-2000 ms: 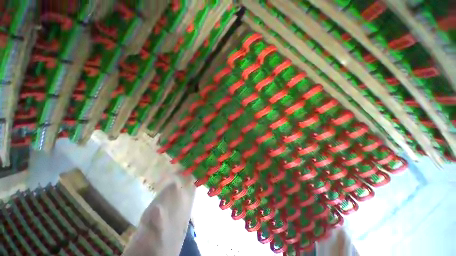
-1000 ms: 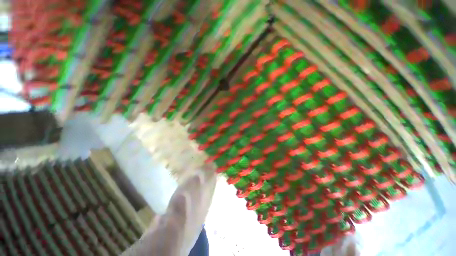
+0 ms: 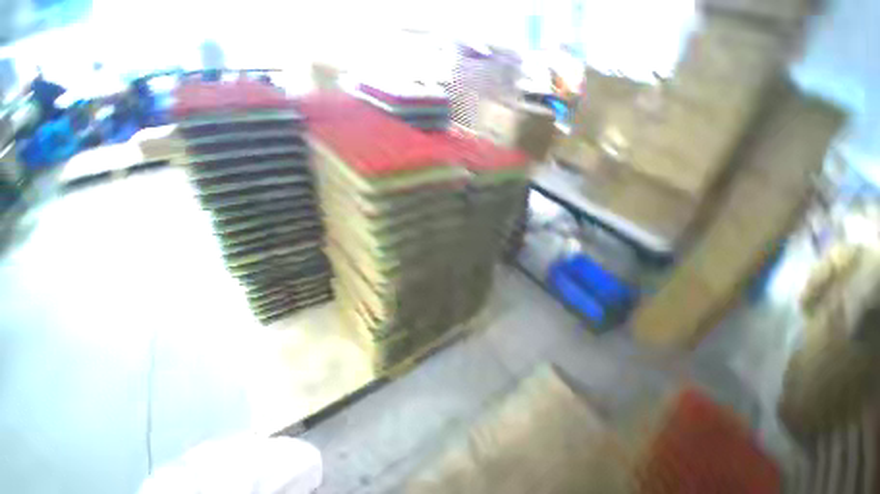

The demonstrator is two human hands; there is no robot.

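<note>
The view is blurred. A tall stack of layered boards (image 3: 259,207) with a red top stands left of centre. A second stack (image 3: 410,256), with tan edges and a red top, stands close to its right, with more stacked boards behind. They stand on a pale wooden pallet (image 3: 314,362). Neither of my hands can be made out. A blurred white shape (image 3: 236,468) is cut off by the bottom edge; I cannot tell what it is.
Grey floor (image 3: 106,318) lies left. A blue container (image 3: 591,289) is under a bench (image 3: 613,227). Long cardboard (image 3: 738,227) leans right of it. Brown cardboard (image 3: 531,434) and a red thing (image 3: 709,449) lie low, with a blurred brown shape (image 3: 835,338) at the right edge.
The view has swung away from the close rows of green pieces with red loops to the wider workshop and the pallet stacks. The hands seen low earlier no longer show.
</note>
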